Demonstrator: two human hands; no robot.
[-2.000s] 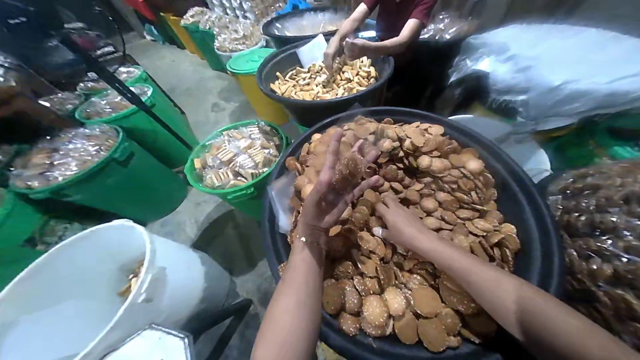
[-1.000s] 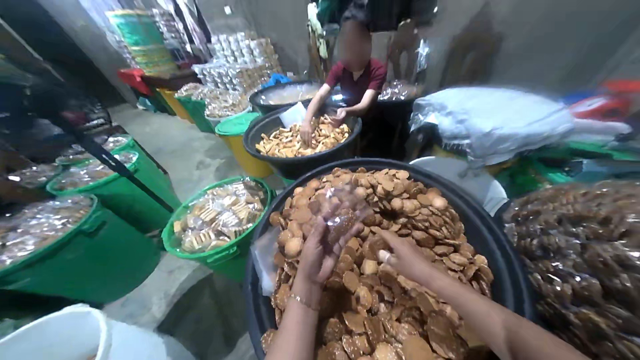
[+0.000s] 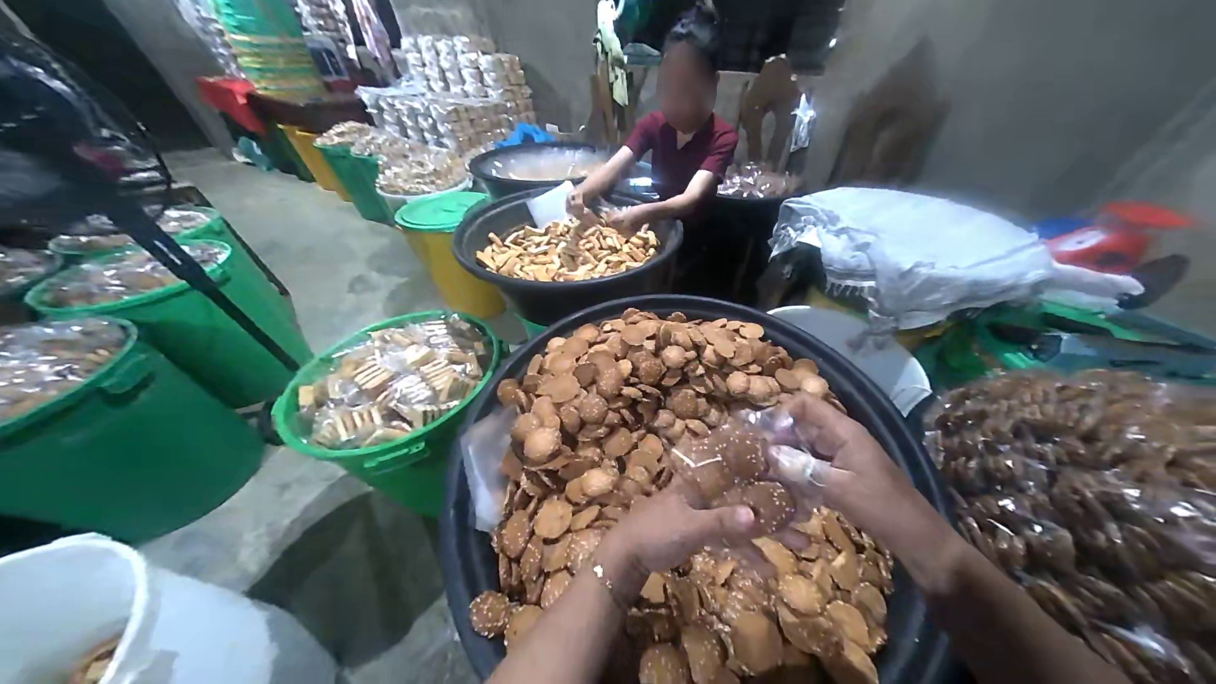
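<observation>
A clear plastic bag (image 3: 708, 465) with several round, seeded brown cookies in it is held over a big black tub (image 3: 467, 579) heaped with the same loose cookies (image 3: 608, 380). My left hand (image 3: 670, 532) supports the bag from below, its thumb against the cookies. At the bag's upper right edge, my right hand (image 3: 836, 456) pinches the plastic; a white wrap covers one of its fingertips. Flat empty plastic bags (image 3: 486, 470) lie on the tub's left rim.
Across from me a person (image 3: 684, 157) reaches into a black tub of stick-shaped biscuits (image 3: 570, 252). Green tubs (image 3: 408, 456) of packed biscuits stand left, a white bucket (image 3: 142, 608) lower left. Bagged brown cookies (image 3: 1073, 494) are piled at right, below a white sack (image 3: 912, 247).
My right hand has come up from the loose cookies to the bag's edge. My left hand has turned and lowered with the bag. The view has tilted up.
</observation>
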